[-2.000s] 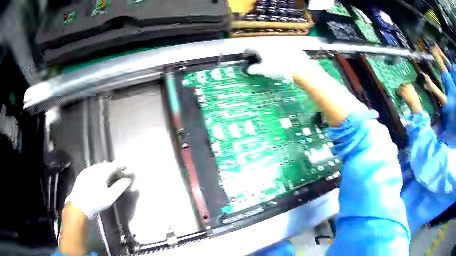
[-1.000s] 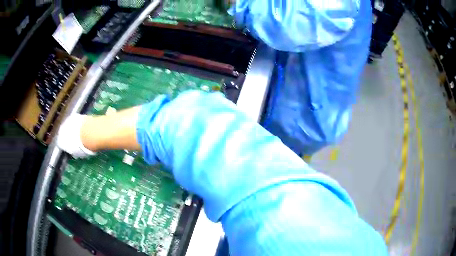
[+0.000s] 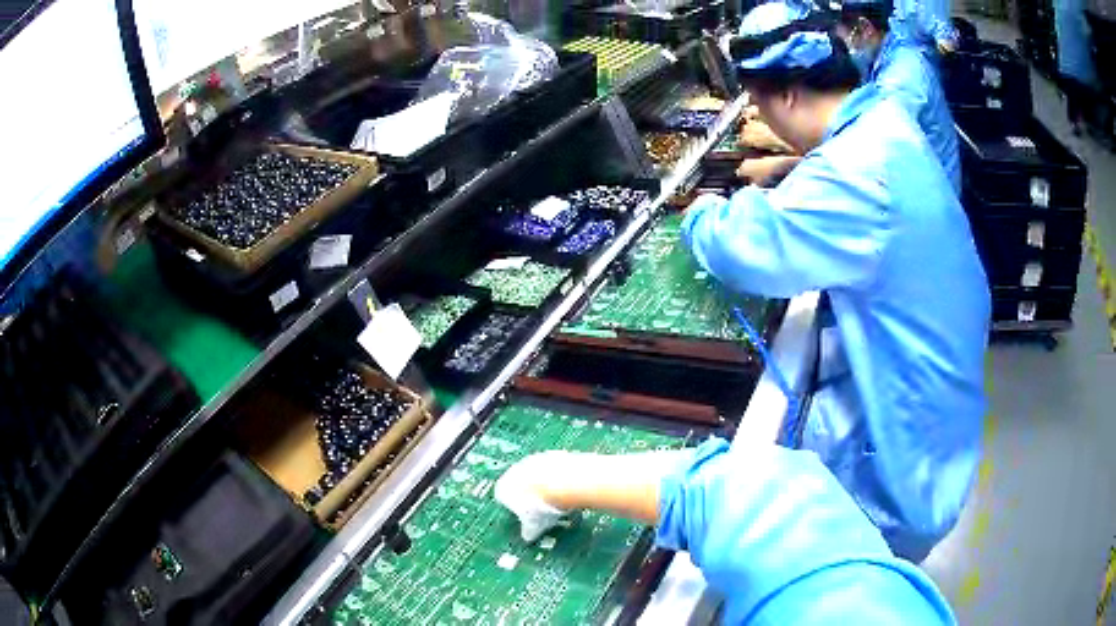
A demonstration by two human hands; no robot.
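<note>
The large green circuit board [image 3: 477, 550] lies in its dark carrier on the line, its near end cut off by the bottom edge. My right hand [image 3: 539, 492], in a white glove with a blue sleeve behind it, is over the middle of the board with its fingers pointing down. The fingertips are blurred, and I cannot tell whether they hold anything. My left hand is out of the picture. A small dark piece [image 3: 398, 538] sits at the board's left edge by the rail.
A silver rail [image 3: 367, 523] runs along the board's left. Beyond it are a cardboard box [image 3: 272, 430] of black capacitors and a black foam tray [image 3: 220, 538] with small modules. A fuller capacitor box [image 3: 251, 251] stands above. A worker [image 3: 857, 257] leans over the board ahead.
The view has swung up and left, showing the shelves and workers. My right hand has moved from the rail edge to the middle of the board. My left hand, visible two seconds ago, is gone.
</note>
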